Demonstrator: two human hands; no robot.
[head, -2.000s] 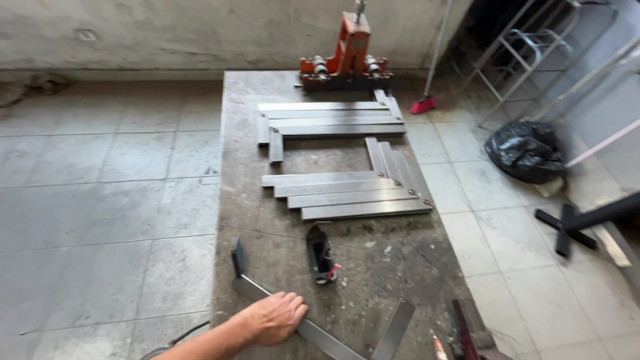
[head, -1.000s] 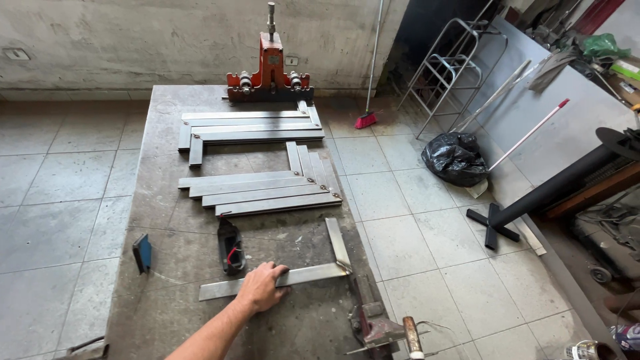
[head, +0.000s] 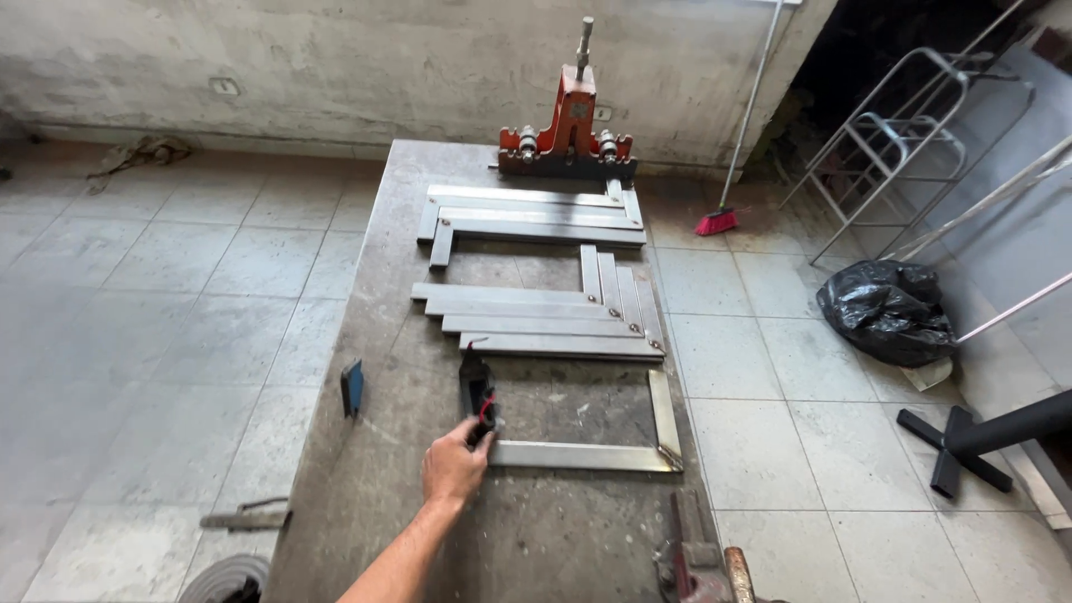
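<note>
My left hand reaches in from the bottom, its fingertips closed around the near end of a black tool with a red part. Beside those fingers starts an L-shaped metal frame piece; its shorter leg points away from me, with a weld at the corner. Beyond lies a nested set of L-shaped metal pieces, and farther back a second set. A blue and dark magnetic welding square stands near the bench's left edge. My right hand is out of view.
The metal bench carries an orange tube bender at its far end and a bench vise near me. To the right are a broom, a metal stepladder, a black bag and a black metal stand.
My left hand has let go of the L-shaped piece and moved left to the black tool. Two seconds ago the magnetic square was at that piece's left end; now it stands apart from it.
</note>
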